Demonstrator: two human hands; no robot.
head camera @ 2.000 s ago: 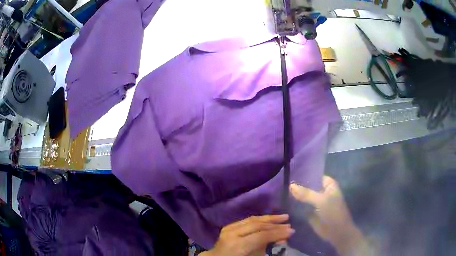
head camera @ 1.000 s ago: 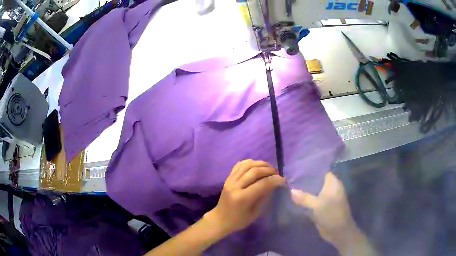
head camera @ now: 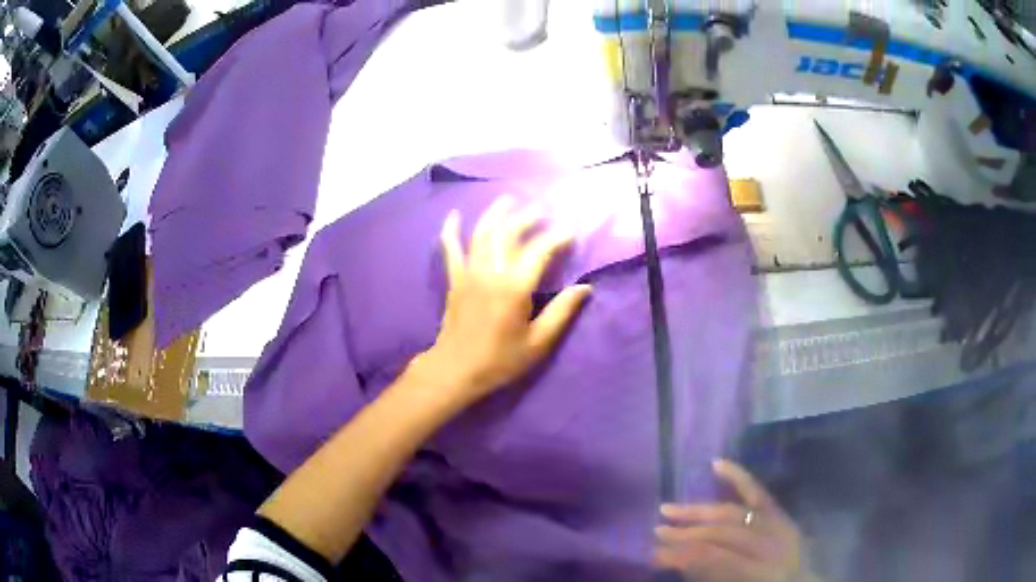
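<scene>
A purple garment panel [head camera: 375, 273] lies spread under the machine and hangs over the table's front edge. A narrow dark strip [head camera: 660, 352] runs straight down it from the lit presser foot and needle [head camera: 644, 171]. My left hand [head camera: 500, 290] lies on the panel left of the strip, fingers spread, holding nothing. My right hand [head camera: 733, 532], slightly blurred, is at the strip's lower end, with its fingertips at the strip and its thumb apart. Whether it grips the strip or cloth is unclear.
The white machine head [head camera: 818, 57] is at upper right. Scissors [head camera: 863, 233], a dark stringy bundle [head camera: 988, 262] and a small yellow block [head camera: 745, 194] lie right of the needle. Purple panels [head camera: 233, 171], a phone [head camera: 128, 279] and cardboard [head camera: 159, 370] lie left.
My left hand has left the strip near my right hand, moved up and left, and opened flat on the panel. My right hand has moved lower, with its fingers now across from the right.
</scene>
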